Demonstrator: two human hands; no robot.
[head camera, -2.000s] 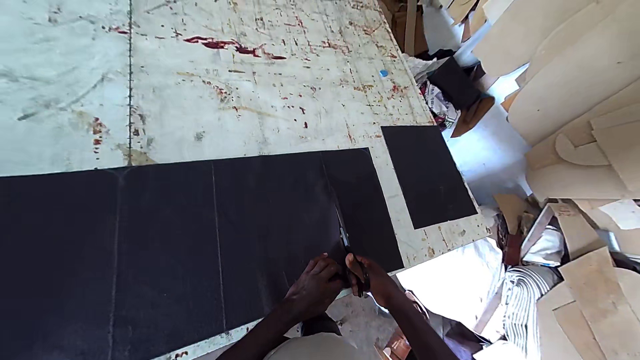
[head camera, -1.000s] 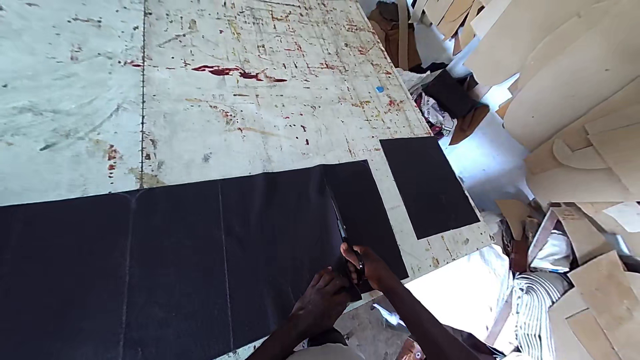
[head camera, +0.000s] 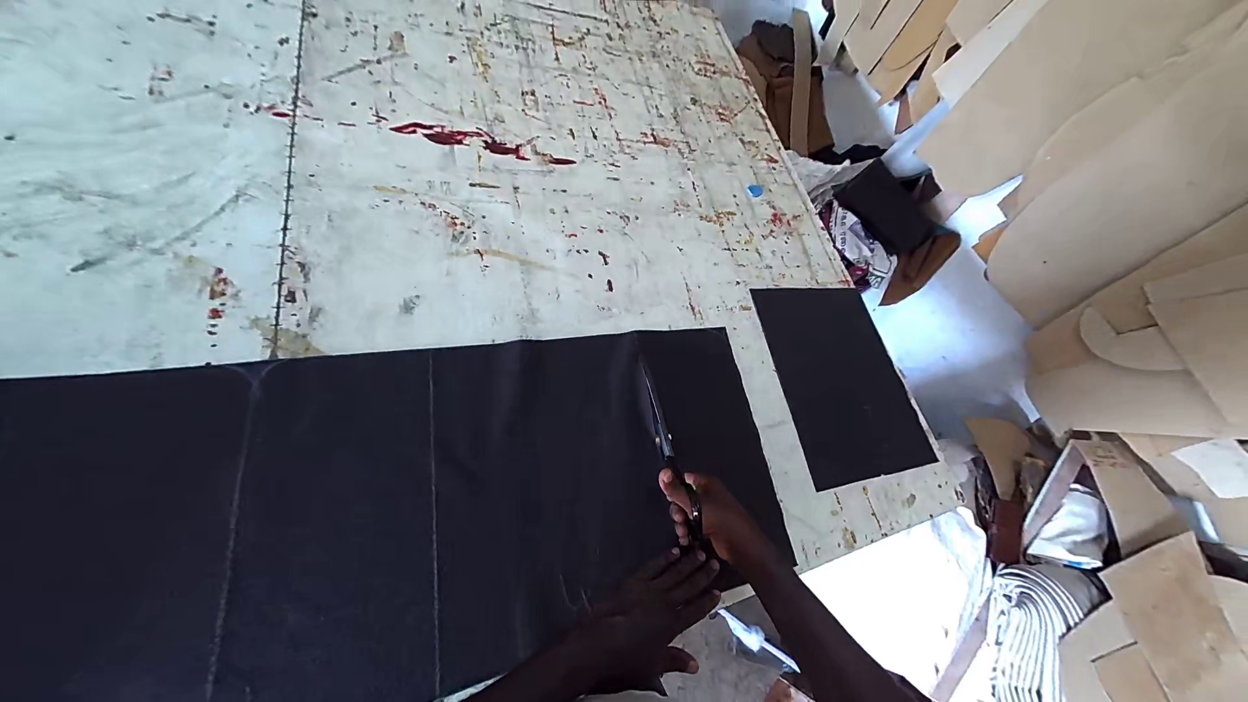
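Note:
My right hand (head camera: 712, 512) is closed around the black handles of a pair of scissors (head camera: 660, 419), whose blades point away from me over a long strip of black material (head camera: 331, 507). Pale marked lines cross that strip. The blades lie near the strip's right end, just short of its far edge. My left hand (head camera: 668, 600) presses on the material beside the handles, its fingers spread and holding nothing. A separate black rectangular piece (head camera: 843, 385) lies to the right. How far the cut runs under my hands is hidden.
The pale, stained work table (head camera: 507, 224) carries red marks and a small blue spot. Past its right edge are dark and brown scraps (head camera: 892, 219), many cardboard pattern pieces (head camera: 1121, 195) and a striped fabric roll (head camera: 1038, 624). The table's near edge passes below my hands.
My right hand and the scissors have moved away from me along the strip, toward its far edge. My left hand has flattened out beside the handles.

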